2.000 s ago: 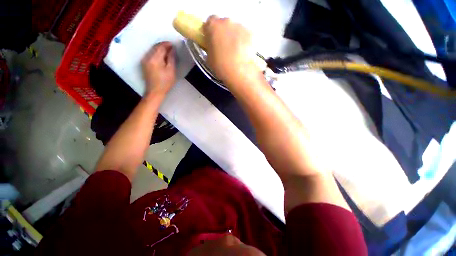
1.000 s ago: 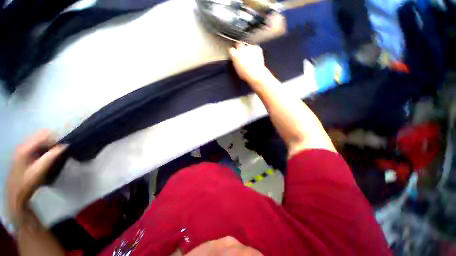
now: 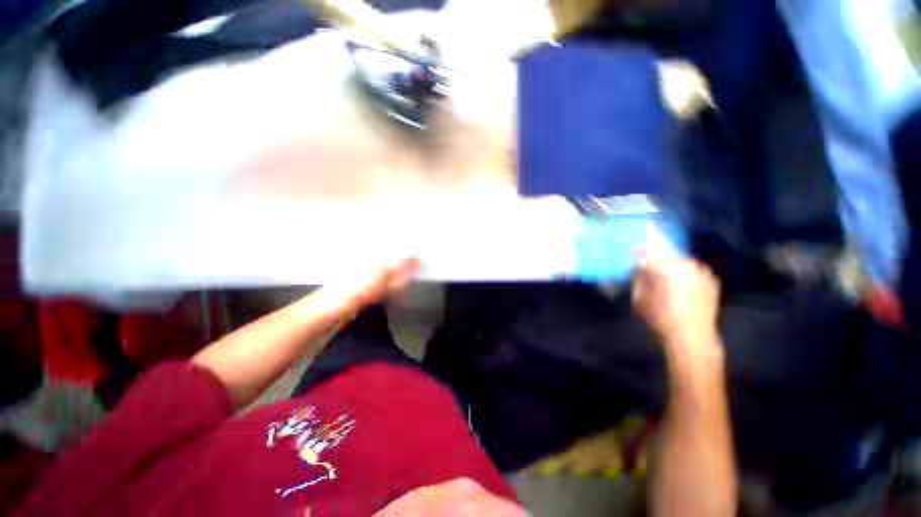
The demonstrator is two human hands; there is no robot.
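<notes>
The light-blue packet [image 3: 606, 247] lies at the right front corner of the white table [image 3: 485, 237]. My right hand [image 3: 675, 288] is at the packet's right end; blur hides whether its fingers grip it. My left hand [image 3: 389, 278] is at the table's front edge, with no object visible in it; its finger pose is blurred. The steam iron [image 3: 399, 86] rests on the far middle of the table, blurred, with no hand on it.
A navy cloth [image 3: 591, 119] lies flat at the right table end, behind the packet. Dark fabric [image 3: 151, 45] is heaped at the far left. Light-blue garments [image 3: 853, 131] hang at the far right. Red crates [image 3: 71, 338] show below the left table edge.
The view has swung to the right. The dark strip held between my hands one second ago is no longer in them or on the table. My right hand has moved from beside the iron to the packet.
</notes>
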